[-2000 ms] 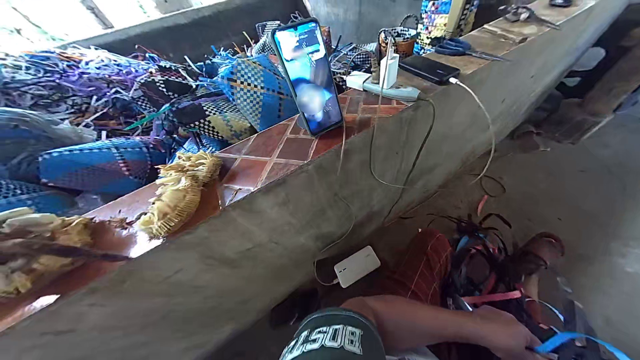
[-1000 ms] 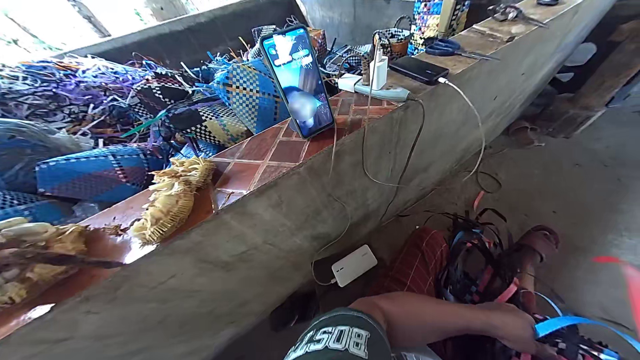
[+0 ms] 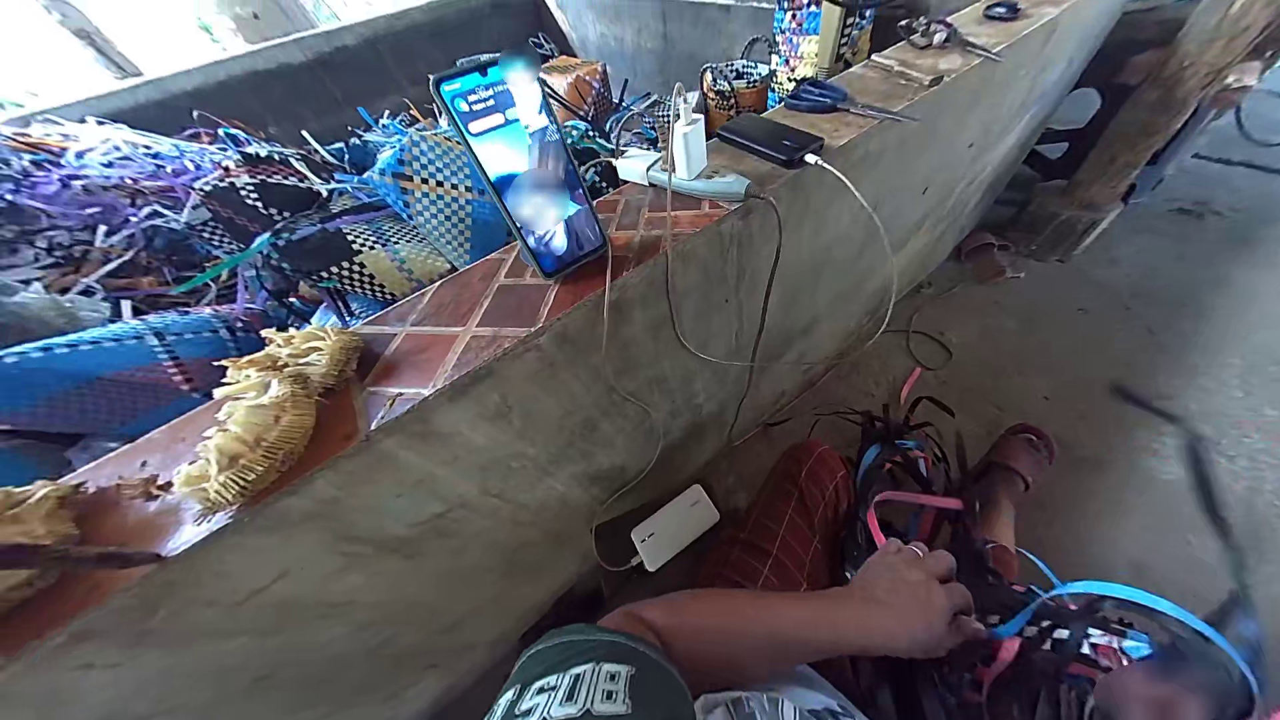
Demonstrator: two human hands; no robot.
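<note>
My left hand (image 3: 912,602), with a ring on one finger, rests its curled fingers on a piece of woven strip work (image 3: 1090,640) in my lap, at the near end of a blue plastic strip (image 3: 1150,597). The blue strip arches over to the right. My right hand (image 3: 1155,688) is blurred at the bottom right edge, and its fingers cannot be made out. Black strips fan out from the weaving, and a pink strip (image 3: 915,500) curls beside my left hand. A blurred dark strip (image 3: 1200,480) stands up at the right.
A low concrete wall (image 3: 480,500) carries a propped phone (image 3: 525,165), an extension socket (image 3: 700,183), a black power bank (image 3: 770,139) and scissors (image 3: 840,100). A white power bank (image 3: 676,527) lies below. Woven baskets (image 3: 430,190) and loose strips fill the space behind. A sandalled foot (image 3: 1015,455) is beyond the weaving.
A red strip seen at the right edge one second ago is out of view, and a dark blurred strip now stands there. My right hand has come into view at the bottom right.
</note>
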